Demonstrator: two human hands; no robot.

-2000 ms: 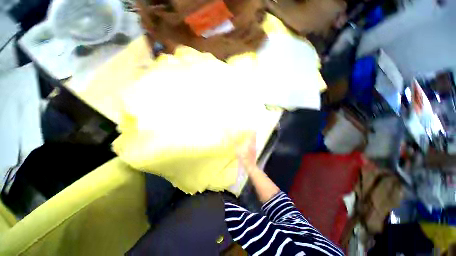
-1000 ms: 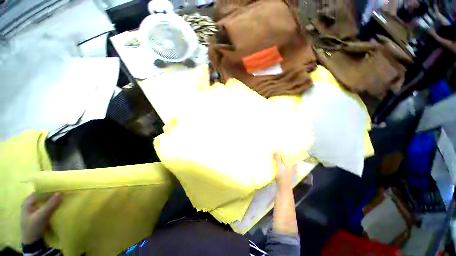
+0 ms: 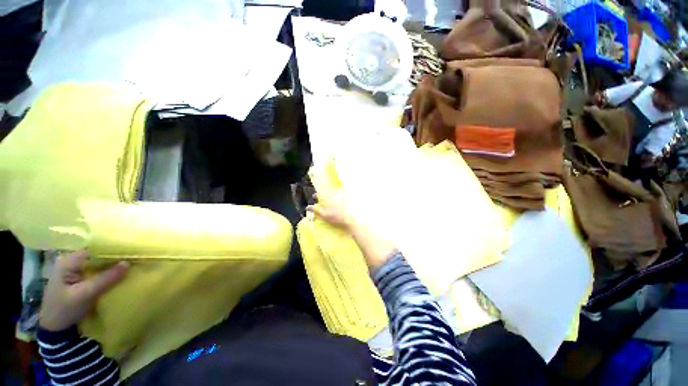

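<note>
My left hand (image 3: 72, 290) grips the left end of a folded yellow bundle (image 3: 188, 252), which lies across in front of me at the lower left, its right end hanging over the dark gap. My right hand (image 3: 330, 213) rests on the left edge of a stack of yellow panels (image 3: 411, 200) on the pale worktable; its fingers are bent and partly washed out, and whether they pinch a layer cannot be told. Another pile of yellow panels (image 3: 68, 162) lies at the far left.
A white fan (image 3: 373, 56) stands at the table's back. Brown bags (image 3: 513, 98) with an orange patch (image 3: 485, 139) lie behind the stack. A grey-white sheet (image 3: 539, 279) lies right. White sheets (image 3: 188, 53) cover the left surface. A blue crate (image 3: 596, 34) is at the upper right.
The view has turned left. My right hand has moved from the stack's front right edge to its left edge. My left hand came into view and keeps hold of the folded yellow bundle.
</note>
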